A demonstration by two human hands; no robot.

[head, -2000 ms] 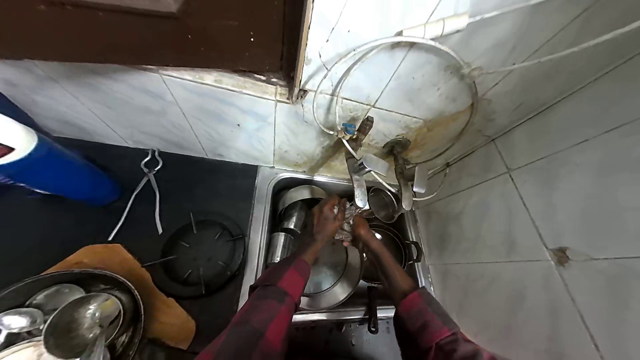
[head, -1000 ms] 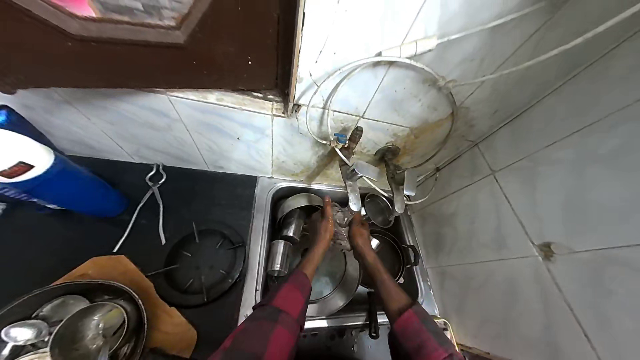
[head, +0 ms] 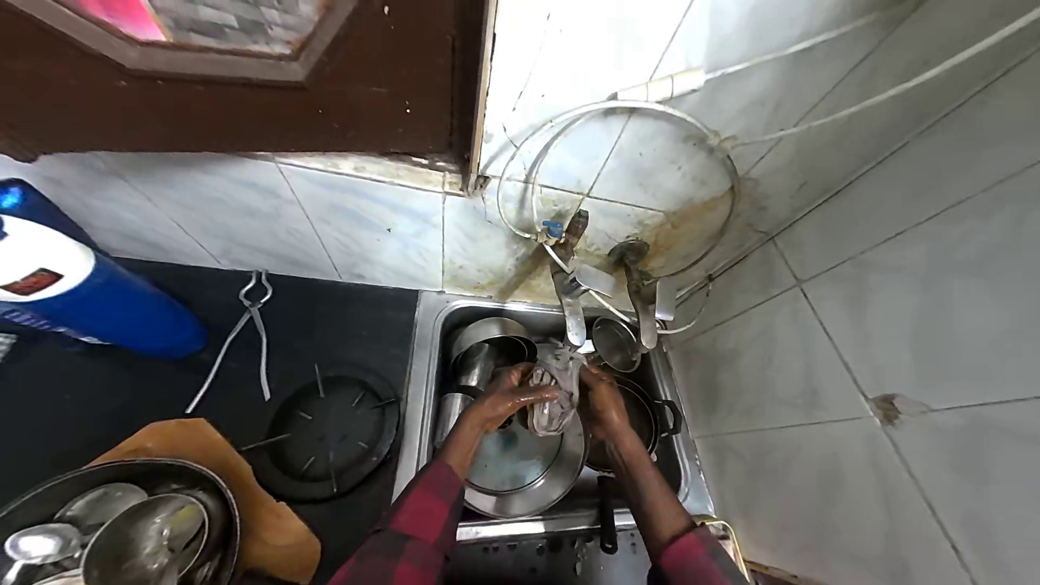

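A wet greyish cloth [head: 557, 390] is bunched between my hands over the steel sink [head: 428, 357], just below the tap [head: 570, 305]. My left hand [head: 510, 398] grips its left side, and my right hand [head: 600, 396] closes on its right side. Under them lies a round steel plate or lid [head: 520, 463] with cloudy water. Steel cups [head: 475, 370] and a round steel pan [head: 491, 331] rest at the sink's left. A small steel pot [head: 616, 345] sits at the back right, beside a dark two-handled pan [head: 642, 418] partly hidden by my right arm.
On the black counter at left are a gas burner [head: 331, 435], metal tongs [head: 256, 309], a blue cylindrical container [head: 97, 284] and a dark pan [head: 231, 508] of steel utensils over brown cardboard [head: 280, 528]. A white hose [head: 723, 142] loops on the tiled wall. A black handle [head: 607, 516] crosses the sink's front rim.
The hands stay below the tap with the cloth. It hangs in a longer bunch now than one second ago, and my left hand's fingers point more to the right.
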